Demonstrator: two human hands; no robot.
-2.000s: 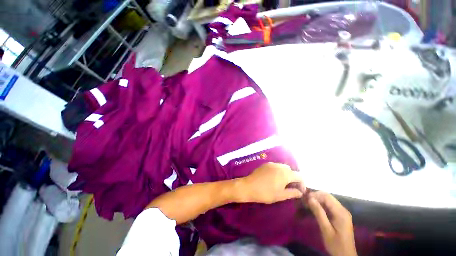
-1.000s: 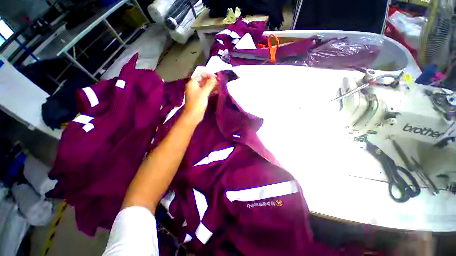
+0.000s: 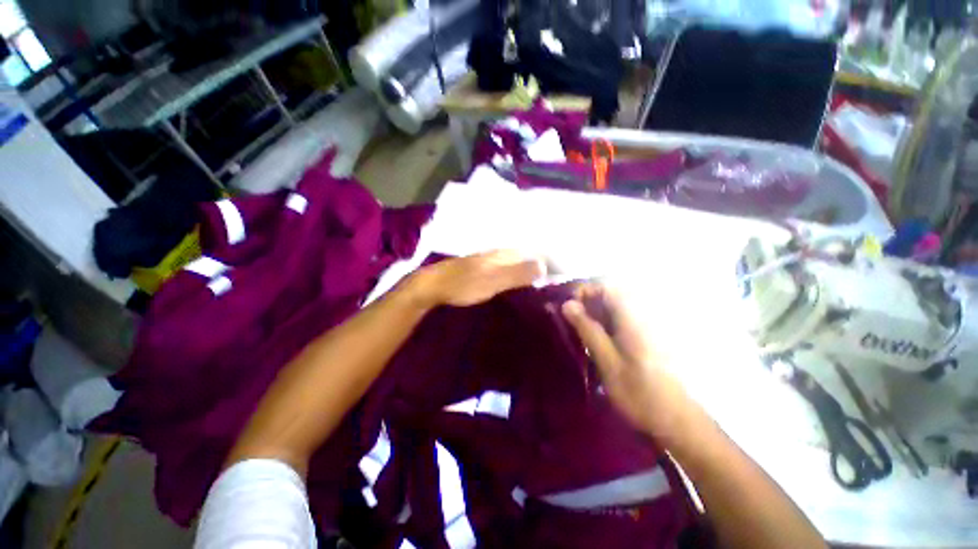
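Observation:
The maroon garment (image 3: 504,354) with pale reflective bands (image 3: 452,493) lies over the near table edge and my lap. My left hand (image 3: 472,279) lies flat on its upper edge, fingers pointing right. My right hand (image 3: 622,349) is just to the right, with thumb and fingers closed on the garment's top right edge. The fingertips are blurred and glare washes out the table beside them.
The off-white brother machine (image 3: 879,322) stands at right. Black-handled shears (image 3: 842,429) and slim tools (image 3: 879,418) lie in front of it. Orange-handled scissors (image 3: 603,163) lie on maroon cloth at the far end. More maroon pieces (image 3: 247,332) hang at left.
My left hand has moved from the garment's far corner nearer and to the right. My right hand has come in and holds the edge. The garment's upper part is drawn nearer, baring white table.

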